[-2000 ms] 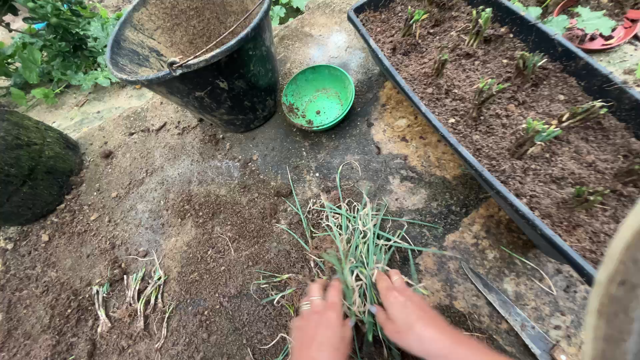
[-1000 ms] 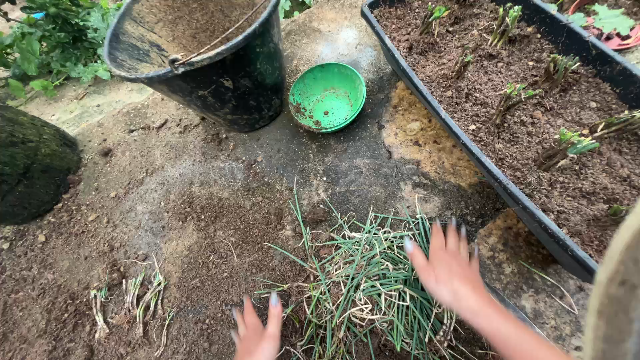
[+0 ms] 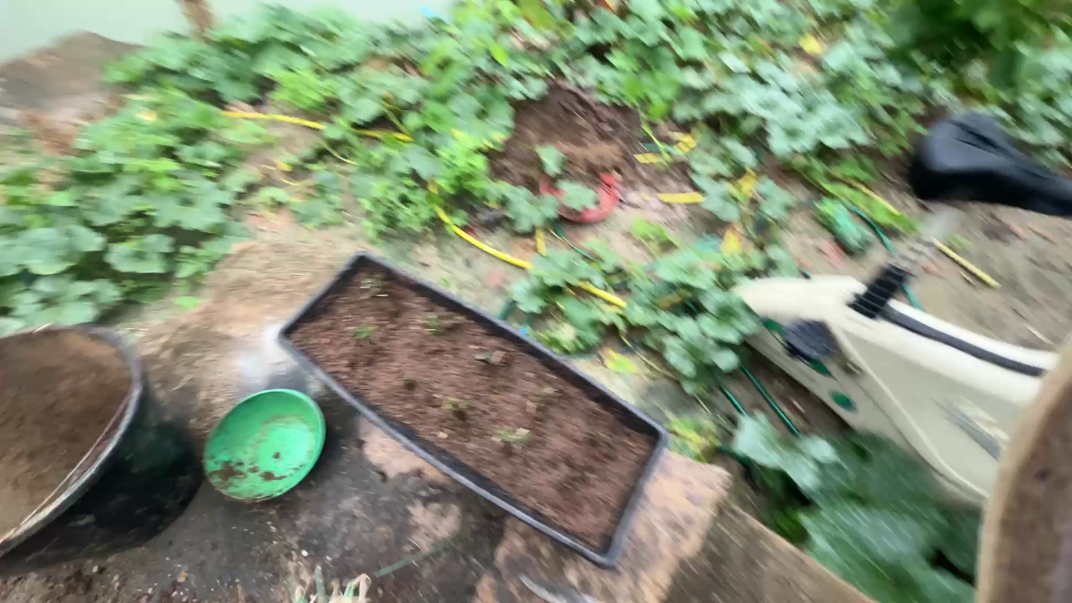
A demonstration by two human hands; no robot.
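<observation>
Neither of my hands shows in the head view. A rectangular black planter trough (image 3: 494,402) filled with brown soil lies slantwise on the stone slab, with several short green plant stubs in it. Left of it sits a green plastic bowl (image 3: 266,444) with bits of soil inside. A black bucket (image 3: 138,477) holding soil stands at the left edge. The tips of the green stalks (image 3: 331,590) just enter at the bottom edge. Beside them to the right, part of a knife blade (image 3: 553,591) lies on the slab. The view is blurred.
Leafy plants (image 3: 402,126) spread behind the trough, with a yellow hose (image 3: 481,244) running through them. A cream-coloured case with hoses (image 3: 904,377) stands at the right, below a black nozzle-like part (image 3: 980,163). A blurred brown rounded edge (image 3: 1030,502) fills the lower right corner.
The view has swung up and to the right. Both hands, seen earlier over the heap of green stalks, are out of view, as is most of the heap.
</observation>
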